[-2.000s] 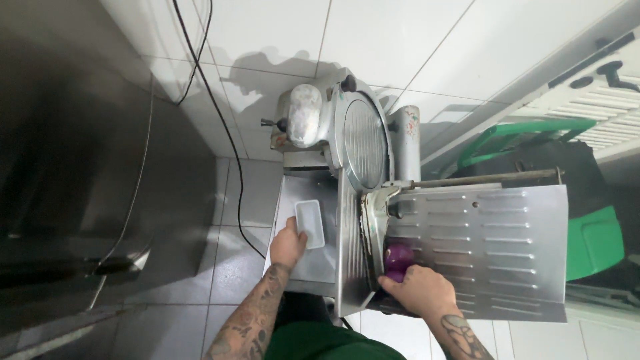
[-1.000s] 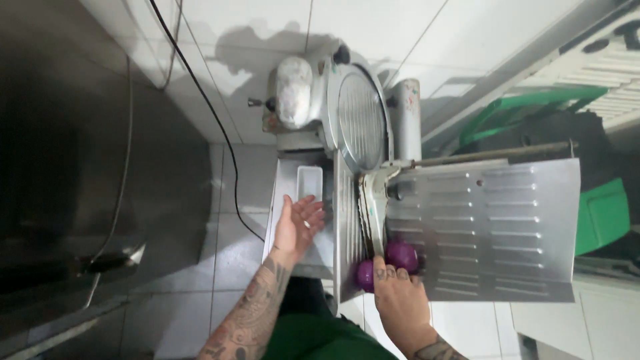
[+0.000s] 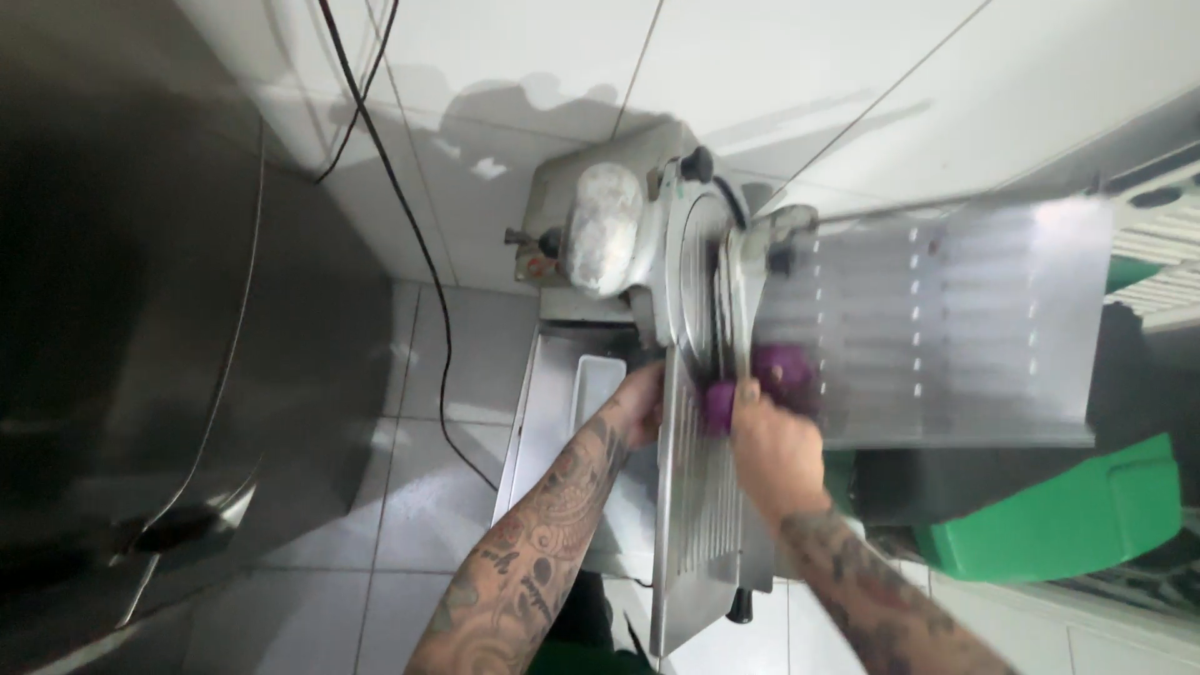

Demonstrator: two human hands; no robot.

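Observation:
A metal food slicer (image 3: pixel 605 230) stands against the tiled wall, its round blade (image 3: pixel 698 272) beside a ribbed plate (image 3: pixel 708 497). My right hand (image 3: pixel 773 450) is closed on the handle edge of the sliding carriage (image 3: pixel 956 328), which is blurred. A purple onion (image 3: pixel 720 407) lies against the ribbed plate by my fingers, and another purple onion (image 3: pixel 783 367) sits just right of it on the carriage. My left hand (image 3: pixel 642 403) reaches behind the ribbed plate near the blade; its fingers are mostly hidden. A white plastic container (image 3: pixel 596 386) rests on the metal tray left of that hand.
A dark metal appliance (image 3: pixel 187 328) fills the left side. A black cable (image 3: pixel 412 216) hangs down the wall to the tray's corner. At the lower right is a green plastic object (image 3: pixel 1059 516), with a white slatted rack (image 3: pixel 1162 300) above it.
The carriage has slid up along the blade with the onions and my right hand. My left hand, seen over the tray with fingers spread a second ago, has moved right, behind the ribbed plate.

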